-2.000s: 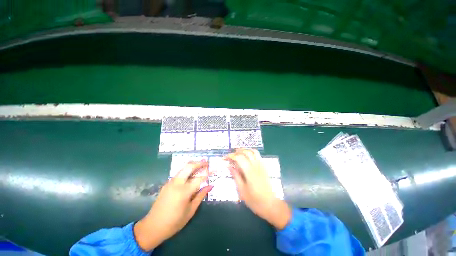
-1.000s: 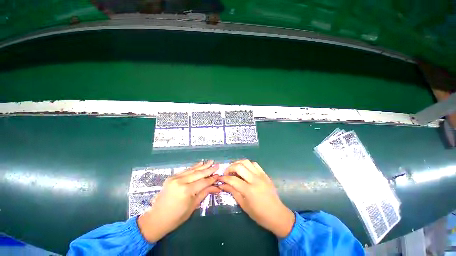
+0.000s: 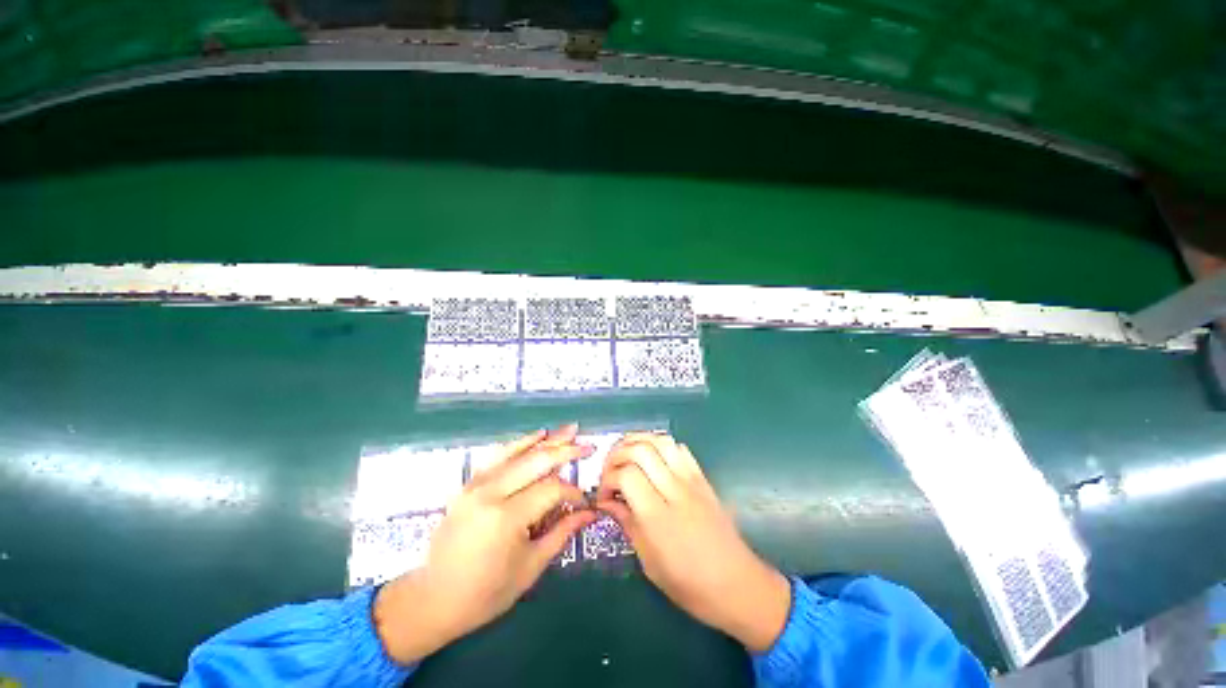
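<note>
A patterned sheet (image 3: 394, 544) with blocks in two rows lies under both hands, its left part uncovered and its middle hidden. My left hand (image 3: 487, 531) rests over its middle, thumb and forefinger brought together. My right hand (image 3: 679, 531) is over its right part, fingertips meeting those of my left hand. A tiny dark piece (image 3: 589, 500) shows between the fingertips, mostly hidden. A second six-block sheet (image 3: 565, 366) lies flat beyond the hands, its far edge at the white strip.
Overlapping long sheets (image 3: 988, 497) lie slanted at the right of the dark green bench (image 3: 175, 403). A worn white strip (image 3: 242, 286) borders the bench, with a lower green surface (image 3: 538, 222) beyond. Blue sleeves cover both forearms.
Since two seconds ago the sheet under the hands has moved left, its left part now uncovered. My fingertips have come together; over the last second they stay nearly in place.
</note>
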